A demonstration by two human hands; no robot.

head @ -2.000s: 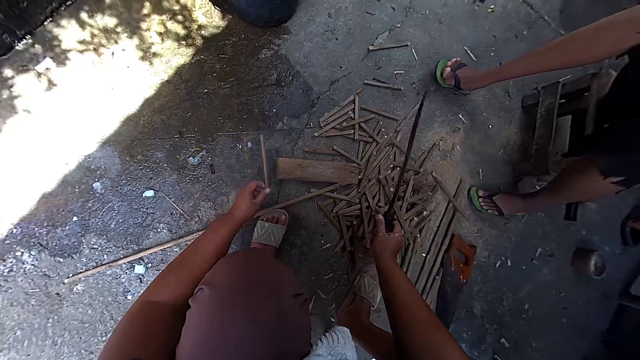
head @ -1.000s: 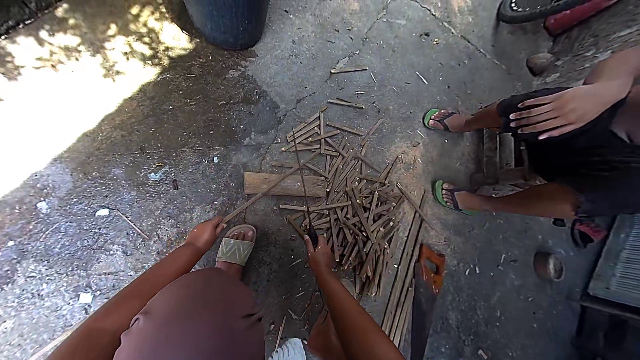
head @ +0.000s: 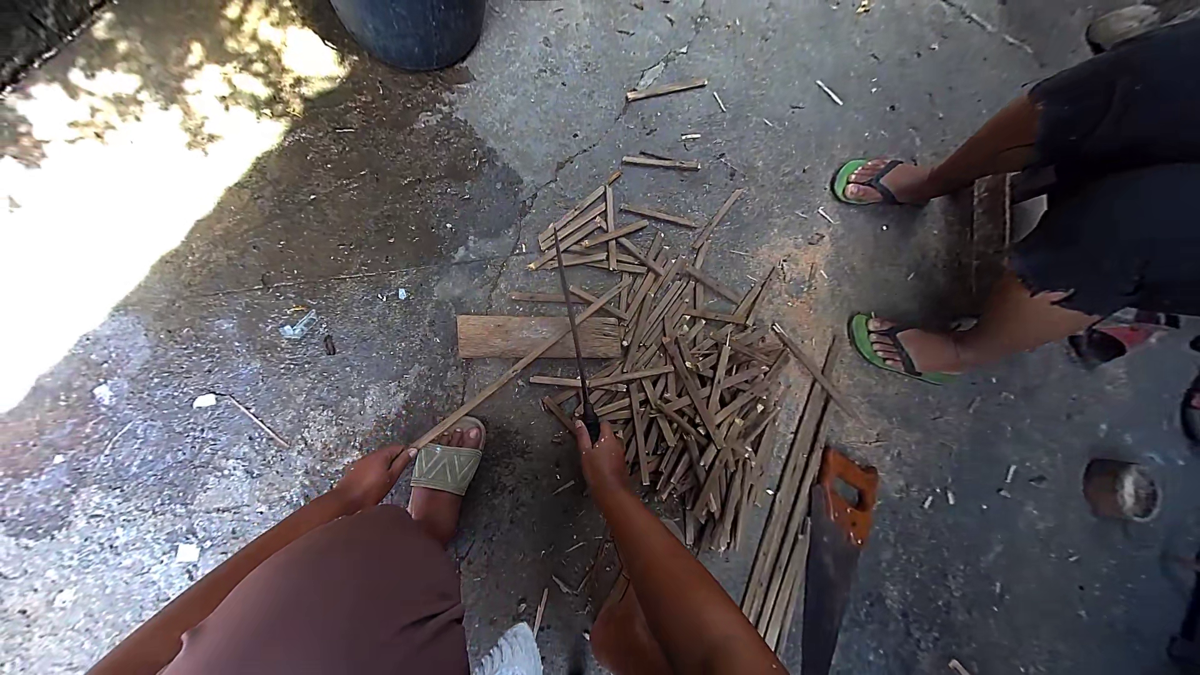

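Observation:
My left hand (head: 373, 476) grips a long thin wooden strip (head: 511, 375), which slants up to the right across a flat wooden board (head: 525, 337) on the ground. In my right hand (head: 601, 455) is the black handle of a long, narrow-bladed knife (head: 571, 314); its blade points up the view and crosses over the strip above the board. A heap of short wooden sticks (head: 698, 375) lies just right of the board and reaches under its right end. More short sticks lie loose above the heap.
Long wooden strips (head: 792, 487) lie right of the heap, beside a handsaw with an orange handle (head: 848, 497). Another person's sandalled feet (head: 905, 347) are at the right, near a round container (head: 1120, 489). A dark tub (head: 412, 28) stands at the top. My sandalled foot (head: 448, 469) is below the board.
Two seconds ago my left hand held a short stick upright left of the board; now it holds the long strip across it. The blade has swung from over the heap to over the board.

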